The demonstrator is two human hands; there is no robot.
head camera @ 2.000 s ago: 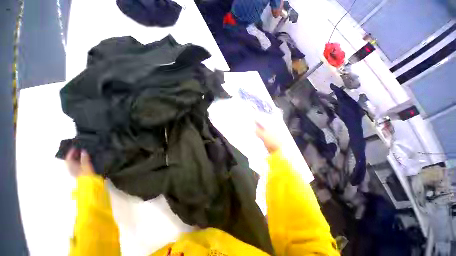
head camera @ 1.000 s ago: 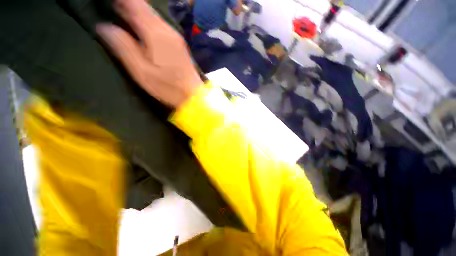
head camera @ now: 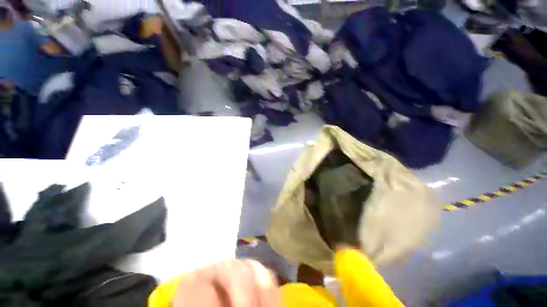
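A beige woven sack (head camera: 288,225) stands open on the floor beside the table, with dark green garments (head camera: 345,195) inside. Dark green jackets (head camera: 72,249) lie heaped on the white table (head camera: 198,174) at the left. My left hand (head camera: 225,285) is blurred and cut off by the bottom edge, its fingers bent; whether it holds anything cannot be told. My right yellow sleeve (head camera: 363,282) reaches up to the sack's near rim; my right hand is not visible.
Heaps of navy garments (head camera: 414,66) with grey pieces lie on the floor beyond. Another beige sack (head camera: 510,129) stands at the right. Yellow-black tape (head camera: 498,193) crosses the floor. A person in blue (head camera: 18,54) is at the upper left. Something bright blue (head camera: 522,291) is at the lower right.
The view has swung right, from the table to the open sack. My right hand has left the green cloth and is now out of sight. The green heap now lies at the left.
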